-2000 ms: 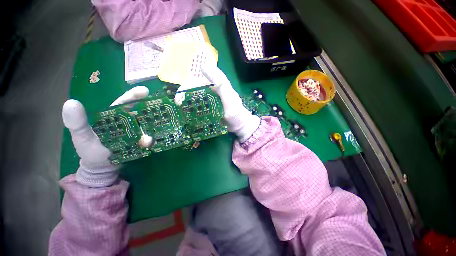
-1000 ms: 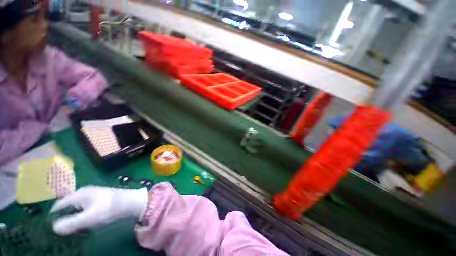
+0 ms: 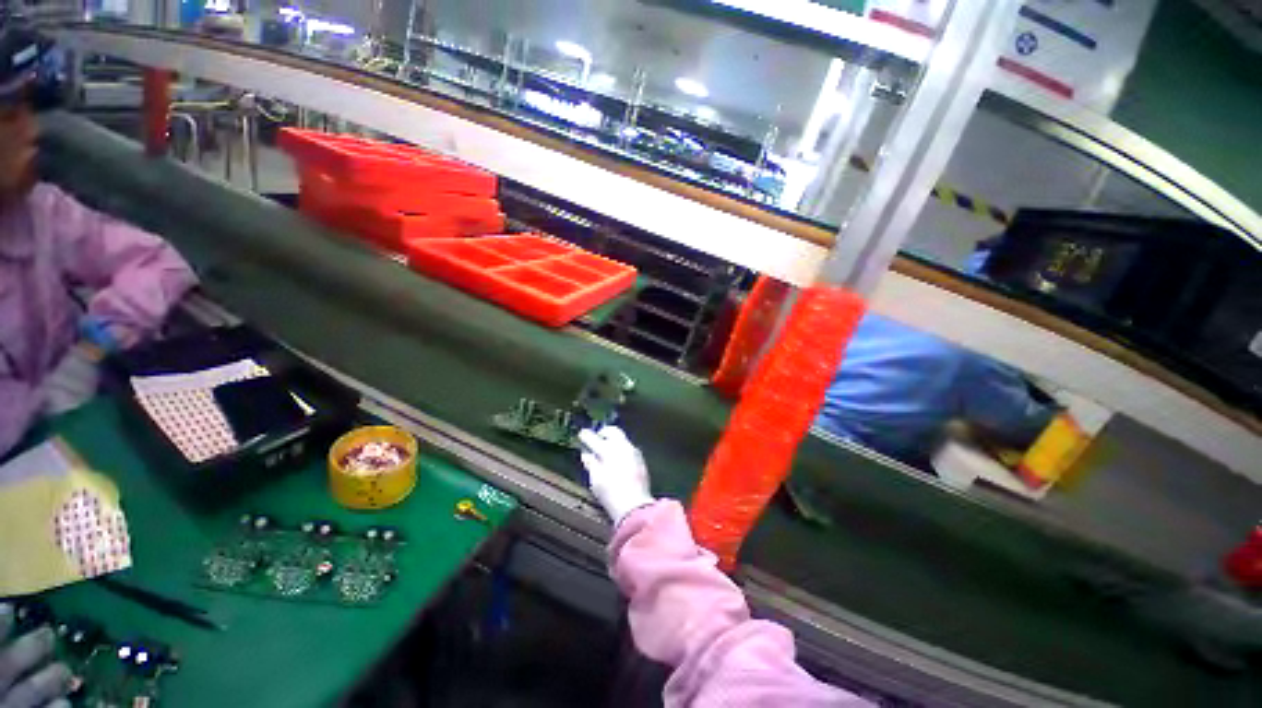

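My right hand (image 3: pixel 617 473), in a white glove, reaches over the conveyor. Its fingertips are at the near side of a green circuit board (image 3: pixel 537 422) on the belt; whether they grip it is unclear. A darker piece (image 3: pixel 604 397) stands up at the board's right end. My left hand (image 3: pixel 31 667), gloved, is cut off by the lower left edge, beside a board with dark capacitors (image 3: pixel 132 661); its grip cannot be told. Another board (image 3: pixel 300 562) lies on the green mat. A dark pointed tool (image 3: pixel 159 603) lies between the two boards.
A yellow tub (image 3: pixel 372 470), black bin (image 3: pixel 263 459), yellowish label sheet (image 3: pixel 53 515) and yellow-headed item (image 3: pixel 471 510) are on the table. Red trays (image 3: pixel 526 274) stand beyond the conveyor (image 3: pixel 415 321). A red-wrapped post (image 3: pixel 778 422) rises right of my hand. A coworker sits at left.
The view has swung from the table toward the conveyor. My right hand has left the board held earlier in both hands and moved out over the belt to another board.
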